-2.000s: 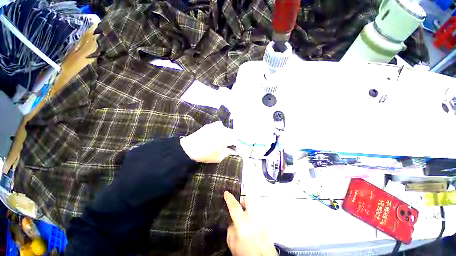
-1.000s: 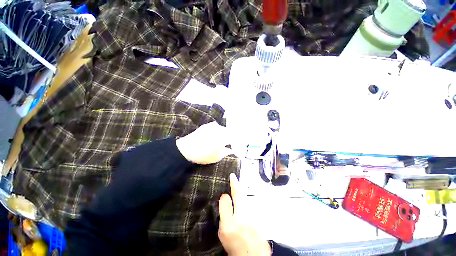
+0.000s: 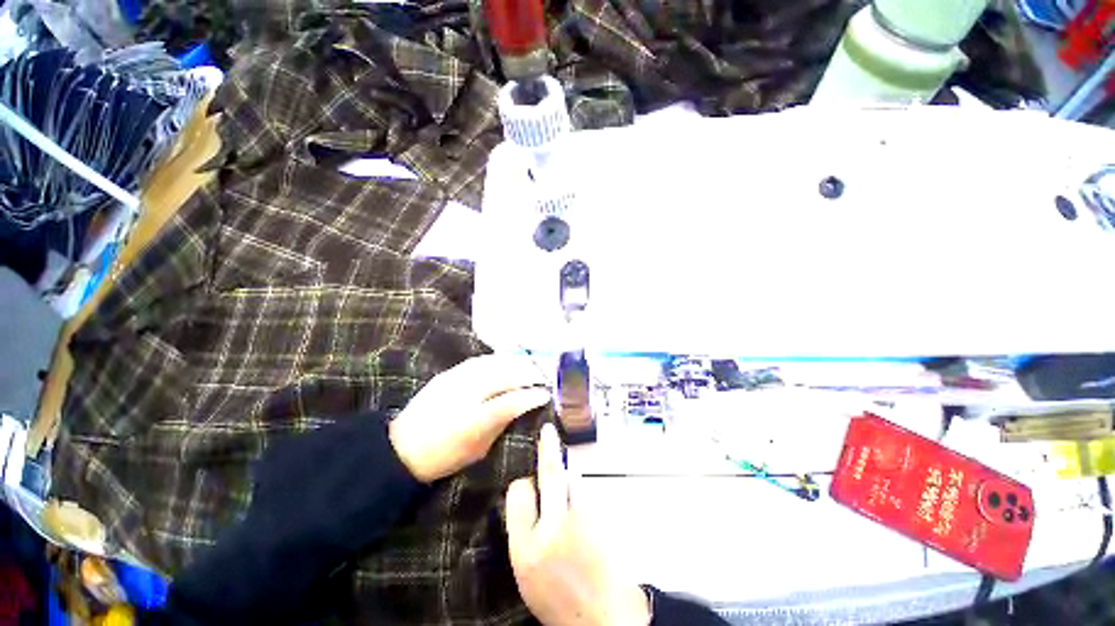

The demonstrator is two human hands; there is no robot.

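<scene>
The dark brown plaid shirt piece (image 3: 330,318) with cream check lines lies spread left of the white sewing machine head (image 3: 734,232). My left hand (image 3: 459,416) rests on the cloth with its fingertips at the cloth edge beside the needle area (image 3: 574,397). My right hand (image 3: 556,550) is just below, index finger pointing up to the needle area and thumb apart, on the cloth edge and white bed. The cloth edge under the fingertips is mostly hidden, and I cannot tell whether either hand pinches it.
A red phone (image 3: 935,495) and small thread snips (image 3: 773,477) lie on the right of the bed. A pale green thread cone (image 3: 899,49) stands behind the head. Crumpled plaid cloth is heaped at the back. A blue bin (image 3: 147,587) is at lower left, dark strips (image 3: 73,135) at upper left.
The machine head appears farther left in the view. My left hand is lower and slightly left. My right hand has moved up and left, its index finger now at the needle area.
</scene>
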